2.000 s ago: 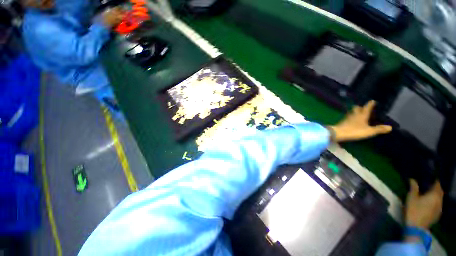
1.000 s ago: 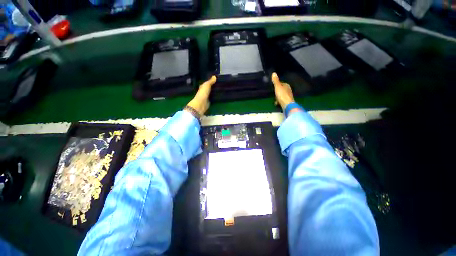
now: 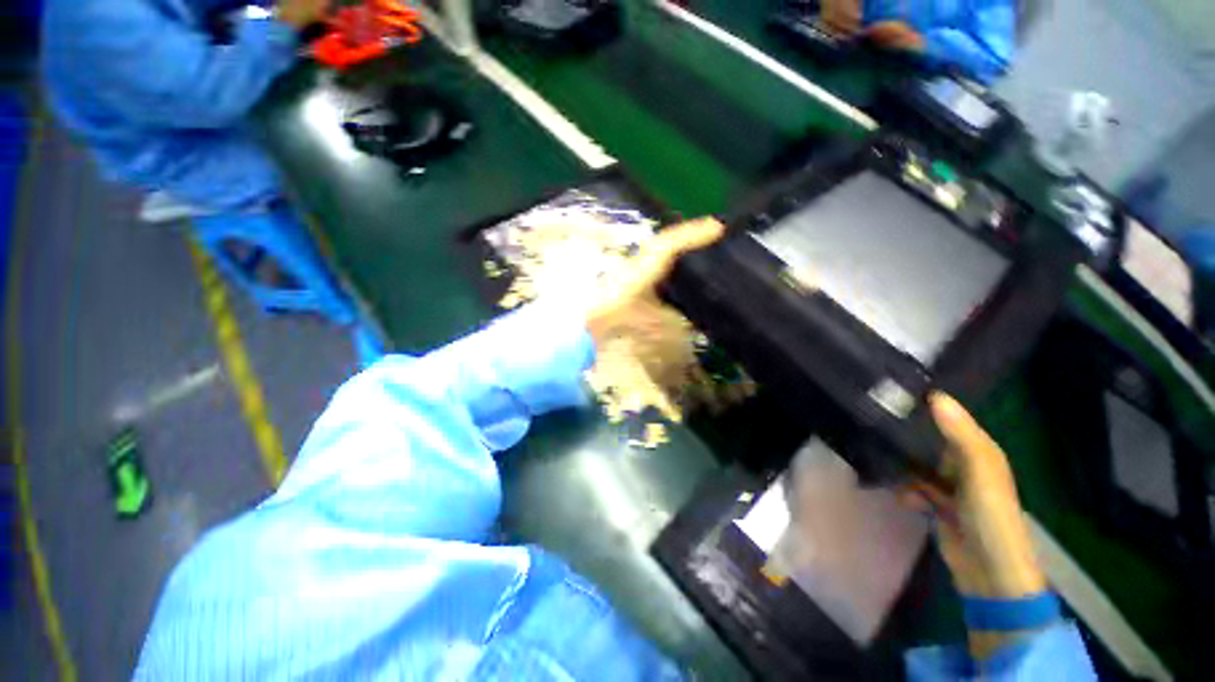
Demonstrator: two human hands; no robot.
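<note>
A black tray with a tablet unit [image 3: 886, 267] is held up and tilted between my hands, its pale panel facing up and a green patch at its far end. My left hand [image 3: 653, 283] grips its left edge. My right hand [image 3: 983, 500] grips its near right corner, with a blue wrist band below. A second tablet unit [image 3: 853, 553] lies on the bench below, partly covered by the held tray.
A black parts tray [image 3: 486, 240] with cream pieces lies left, and a loose cream heap [image 3: 640, 386] beside it. More units [image 3: 1146, 446] lie on the green conveyor at right. A person in blue [image 3: 160, 100] is at the upper left, another at the top right.
The tray with the tablet unit has been lifted from the conveyor and moved toward me, above the bench unit. Both hands have come with it. The view has turned from the previous frame.
</note>
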